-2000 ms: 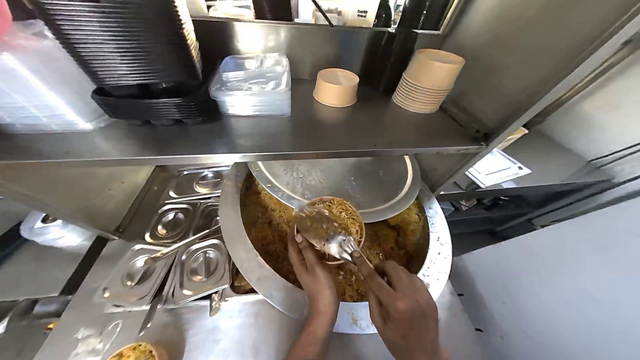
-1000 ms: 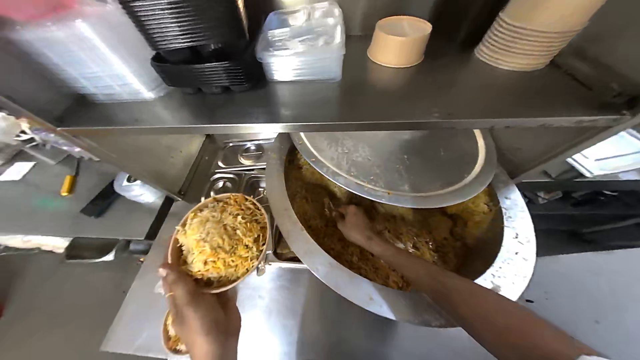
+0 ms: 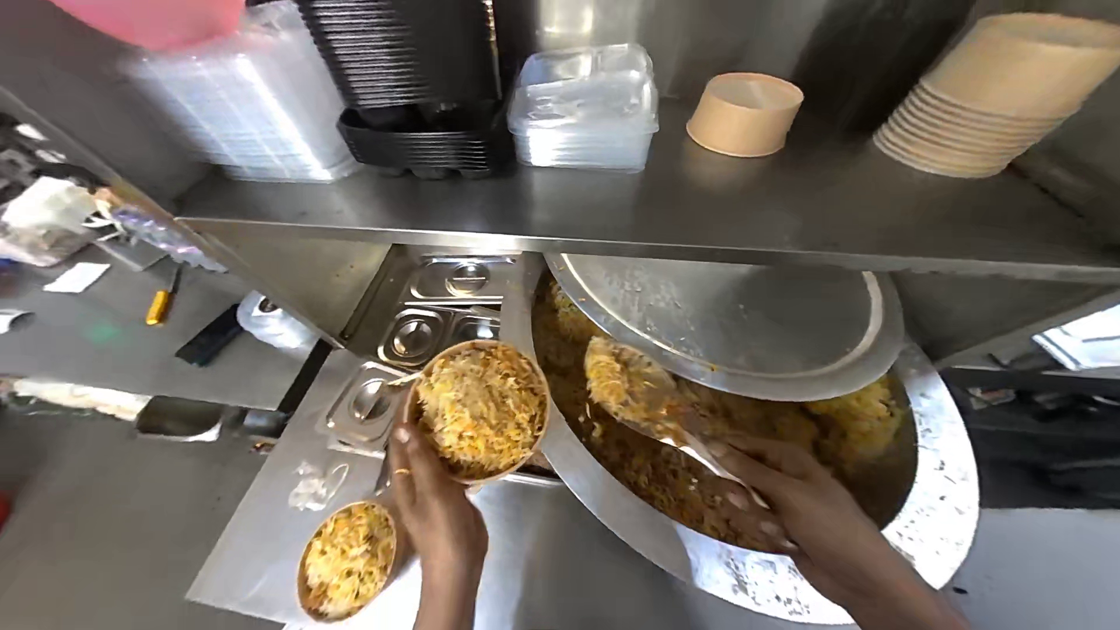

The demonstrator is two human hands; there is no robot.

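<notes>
My left hand (image 3: 437, 503) grips a round paper bowl (image 3: 479, 411) heaped with yellow and brown rice, held just left of a large metal pot (image 3: 604, 516). In my right hand (image 3: 779, 499) is a metal serving spoon (image 3: 700, 451) loaded with rice, its head above the food in the pot. A round metal lid (image 3: 726, 324) covers the pot's far part. Another paper bowl of rice (image 3: 348, 560) stands on the steel counter at the lower left, near my left wrist.
Lidded steel pans (image 3: 367, 402) lie left of the pot. The steel shelf (image 3: 612, 210) above carries black trays (image 3: 420, 131), clear plastic containers (image 3: 584, 114), a single paper bowl (image 3: 745, 115) and a stack of paper bowls (image 3: 989, 96). Crumpled plastic (image 3: 317, 486) lies on the counter.
The spoon, down in the pot a second ago, is now raised with rice on it. Two seconds ago my left hand held the bowl over the pot; it is now left of it.
</notes>
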